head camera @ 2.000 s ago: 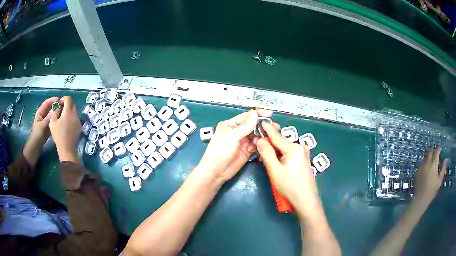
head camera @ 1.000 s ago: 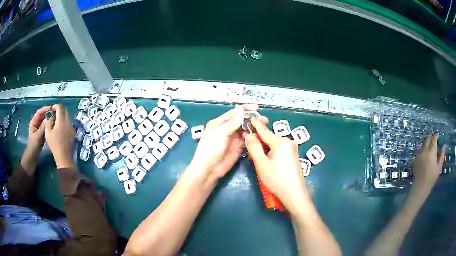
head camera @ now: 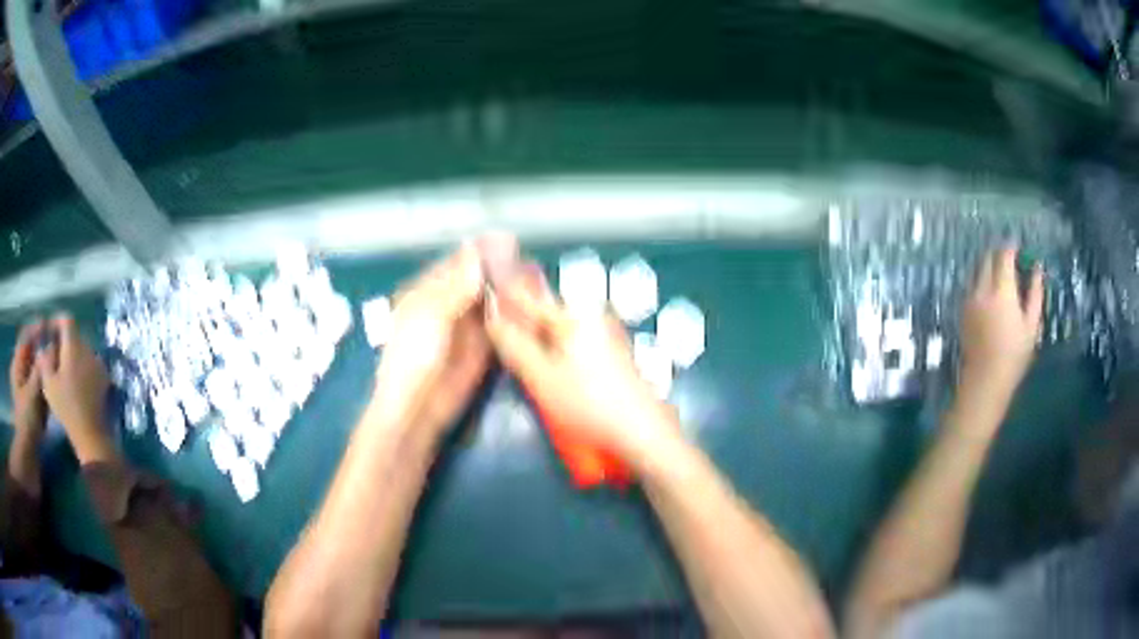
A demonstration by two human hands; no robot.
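The frame is blurred. My left hand (head camera: 431, 331) and my right hand (head camera: 568, 362) meet at the fingertips above the green bench. My right hand is closed around the orange-handled tool (head camera: 585, 452), whose handle sticks out below the palm; its tip is hidden. A small pale piece, seemingly a plastic housing, is between my left fingertips and mostly hidden. Several white housings (head camera: 633, 290) lie just right of my hands. One housing (head camera: 376, 321) lies beside my left hand.
A large pile of white housings (head camera: 231, 350) lies at left. A clear blister tray (head camera: 874, 300) is at right with a neighbour's hand (head camera: 1002, 312) over it. Another person's hands (head camera: 69, 381) are at far left. A pale rail (head camera: 650, 206) and grey post (head camera: 94, 162) stand beyond.
The camera view has swung right, so the pile, my hands and the tray all appear further left, and the picture is now blurred. My hands remain together with the orange tool.
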